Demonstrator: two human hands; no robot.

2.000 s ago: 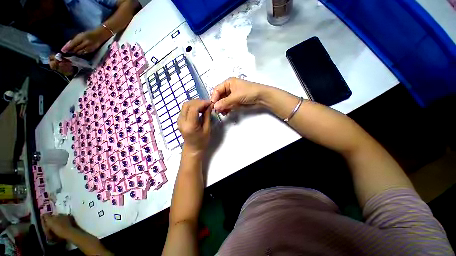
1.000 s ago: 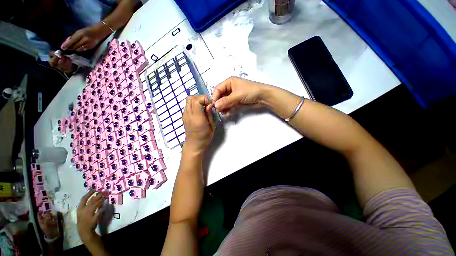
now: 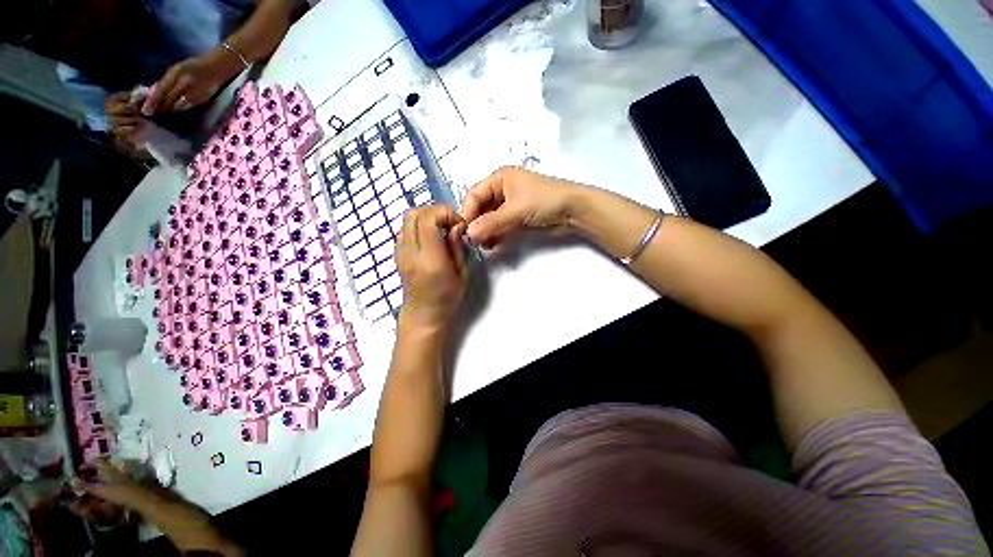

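My left hand [image 3: 430,264] and my right hand [image 3: 515,209] meet fingertip to fingertip just right of the parts tray. Both pinch a small part [image 3: 465,231], mostly hidden by the fingers; its shape cannot be told. The parts tray [image 3: 374,221] is a pale rectangle with a grid of dark lines, and its lower right edge lies behind my left hand. Small white pieces sit in its rows, some with darker marks at the far end.
Pink housings [image 3: 250,250] with dark round spots are massed left of the tray. A smartphone [image 3: 699,150] lies at the right. Blue bins [image 3: 871,120] stand at the right and top, with a bottle [image 3: 615,22] between. Other people's hands [image 3: 180,89] show at the left. Small dark frames [image 3: 254,467] lie near the front edge.
My left hand has shifted slightly from its first place; my right hand is nearly still. At the lower left, another person's hand reached over the small frames and has drawn back.
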